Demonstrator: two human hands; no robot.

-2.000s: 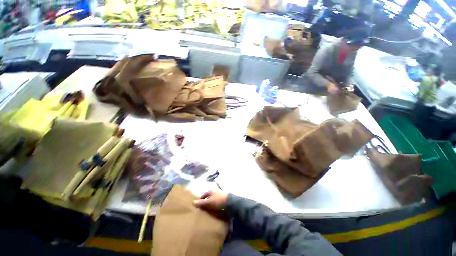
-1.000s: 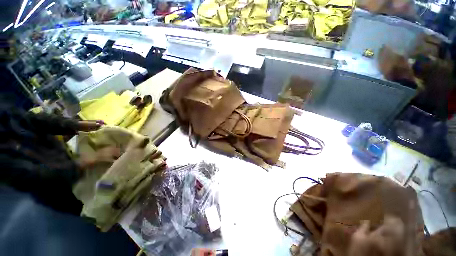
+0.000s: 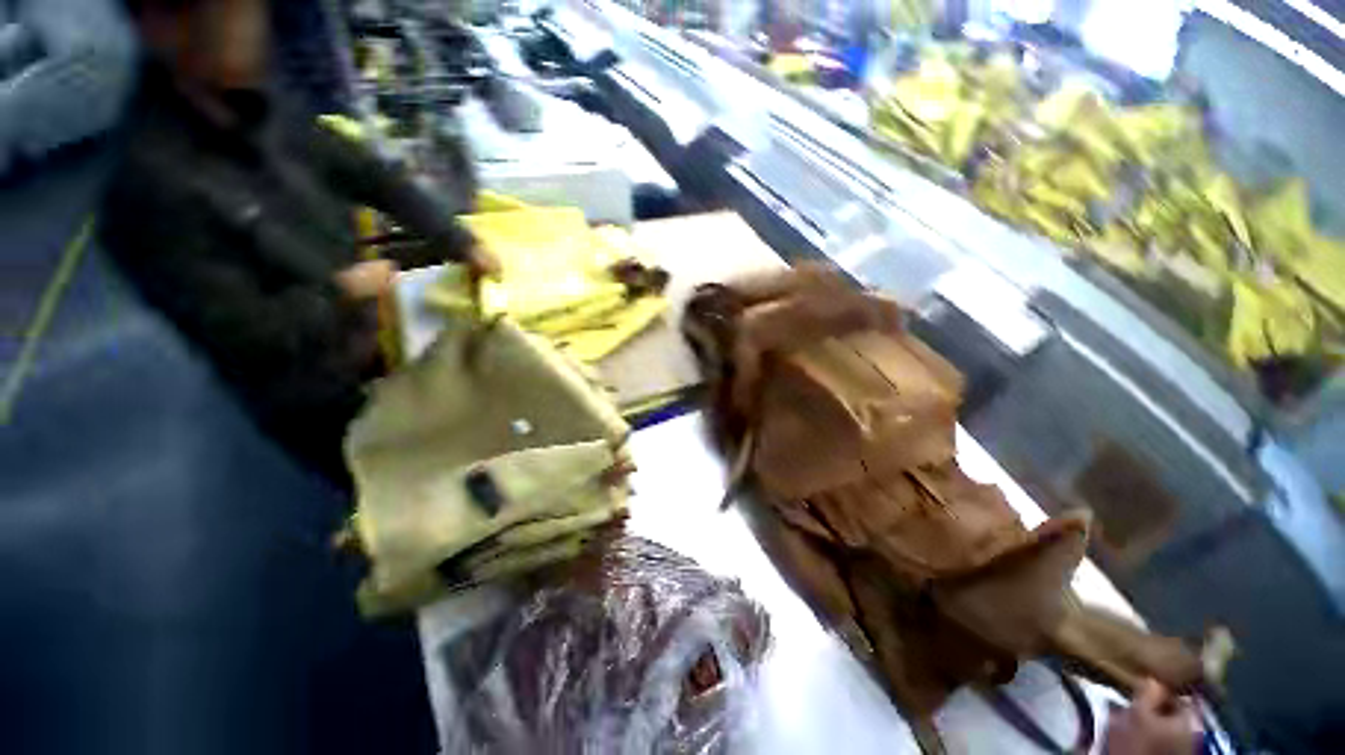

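A pile of brown bags (image 3: 863, 413) lies along the right side of the white table, with dark handle loops at its near end. My right hand (image 3: 1158, 723) is small, blurred and cut off at the bottom right. Its fingers appear closed on the end of a brown bag (image 3: 1018, 590) at the pile's near end; the exact grip is unclear. My left hand is out of the picture.
A crinkled clear polybag (image 3: 612, 649) with dark red-brown contents lies at the near table edge. Khaki panels (image 3: 480, 443) and bright yellow pieces (image 3: 546, 266) lie beyond. A person in dark clothes (image 3: 251, 236) stands left. A conveyor line runs behind the table.
The view has swung left, bringing the person at the left into clear view. The front bags and blue containers have left the picture. My right hand is now at the pile's near end.
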